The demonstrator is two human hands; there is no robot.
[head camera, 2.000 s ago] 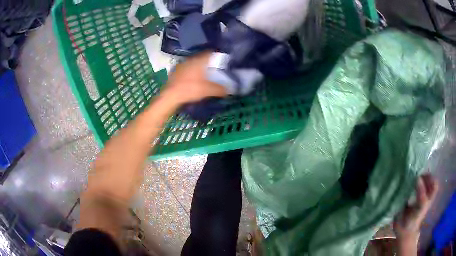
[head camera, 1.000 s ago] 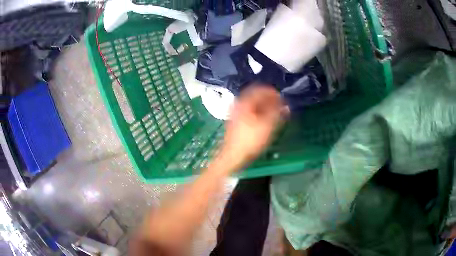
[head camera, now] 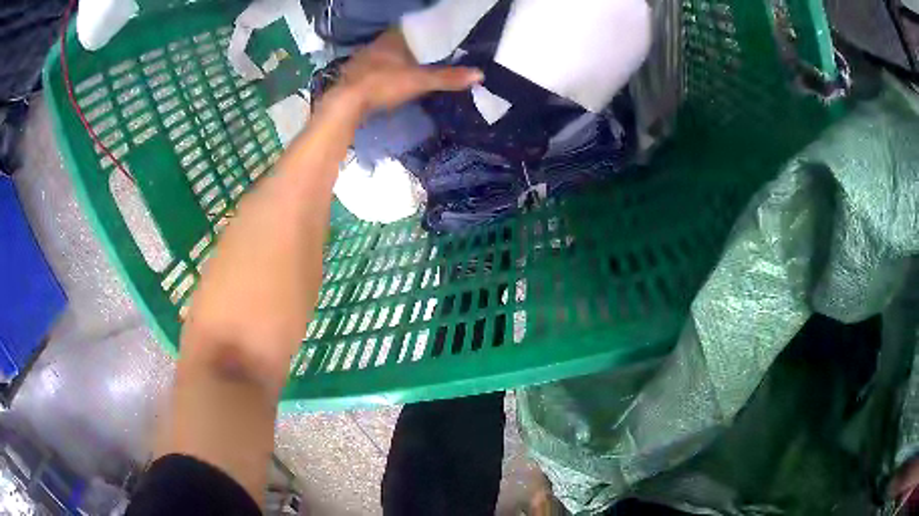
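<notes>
The green slotted crate (head camera: 484, 388) fills the upper middle. Navy pieces (head camera: 494, 181) lie stacked in it, with white flat pieces (head camera: 579, 50) on top and a white roll (head camera: 378, 189) beside them. My left hand (head camera: 398, 76) is over the stack, thumb stretched out beside a white piece; its other fingers are partly hidden, so a grip is unclear. The limp green woven sack (head camera: 695, 373) lies against the crate's right side, its dark mouth open. My right hand (head camera: 904, 486) is only a sliver at the right edge by the sack, its fingers not readable.
A blue bin (head camera: 25, 282) stands on the speckled floor (head camera: 338, 448) at the left. Grey stacked pieces (head camera: 660, 81) stand in the crate's right part. My dark-clothed leg (head camera: 443, 454) is below the crate. Dark cloth lies at the upper left.
My left hand has moved up and left, from the stack's near side to its top. The view has shifted, so the crate sits further left. My right hand has moved almost out of view.
</notes>
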